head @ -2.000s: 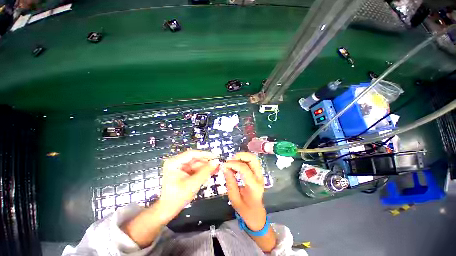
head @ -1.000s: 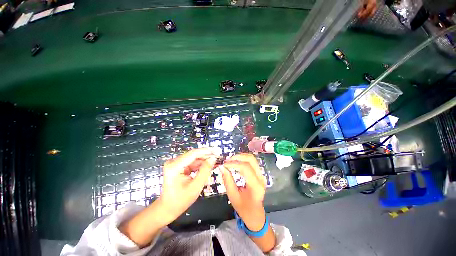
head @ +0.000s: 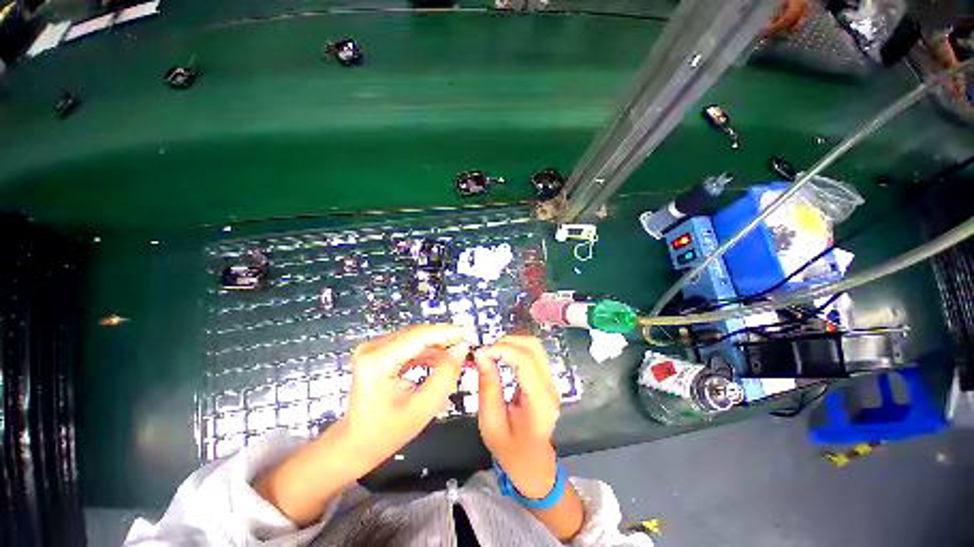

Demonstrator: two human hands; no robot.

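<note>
My left hand and my right hand meet at the fingertips over the clear plastic blister tray. They pinch a tiny dark component between them; its type cannot be told and the fingers mostly hide it. My right wrist has a blue wristband. Small parts lie in the tray pockets. A black unit sits at the tray's upper left and another near its upper middle. The glue syringe, with pink-red contents and a green cap, lies at the tray's right edge.
The green belt beyond the tray carries several black units. An angled metal post stands at the belt's near edge. At right are a blue controller box, a blue bin, air hoses and a labelled bottle. Black trays stand far left.
The units on the belt have shifted left, and one now shows fully beside the post. A hand has appeared at the top right beyond the post. My hands stay together, with slight finger movement.
</note>
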